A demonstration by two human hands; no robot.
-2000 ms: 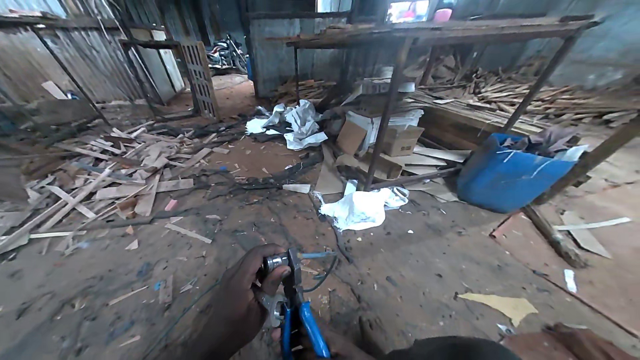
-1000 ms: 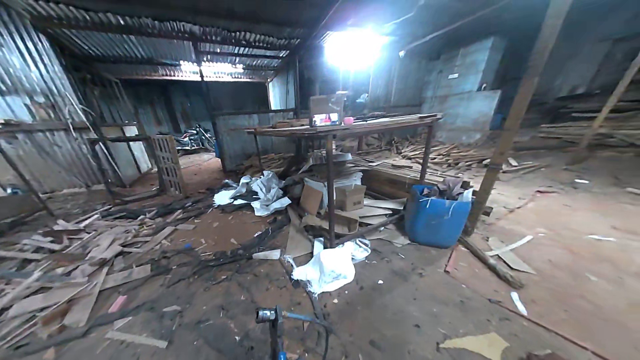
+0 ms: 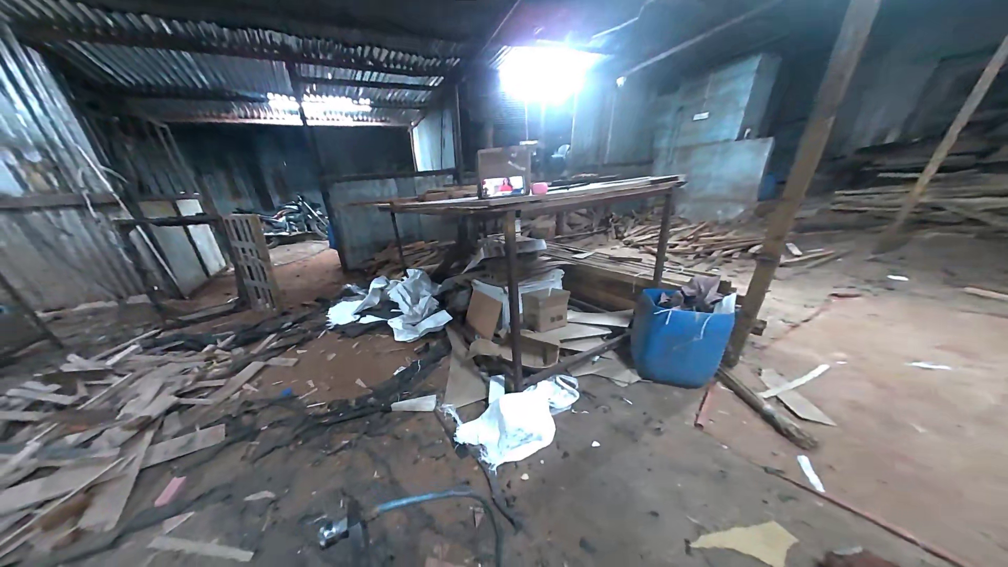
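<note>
Neither of my hands shows clearly in the head view. At the bottom, left of centre, a small metal fitting (image 3: 333, 533) appears, blurred, with a blue hose (image 3: 421, 499) curving away to its right. What supports the fitting cannot be seen. Beyond it a white woven sack (image 3: 512, 425) lies on the dirt floor by a leg of the wooden table (image 3: 551, 198). On the table stand a lit screen (image 3: 502, 186) and a pink object (image 3: 539, 188).
Wood offcuts (image 3: 142, 441) litter the floor at left. A blue plastic tub (image 3: 681, 339) stands right of the table, beside a slanting wooden post (image 3: 795, 181). Cardboard boxes (image 3: 545, 309) sit under the table. A motorcycle (image 3: 295, 216) stands at the back left.
Two seconds ago a hand held the metal fitting beside blue-handled pliers; hand and pliers are now out of sight. The view has tilted up.
</note>
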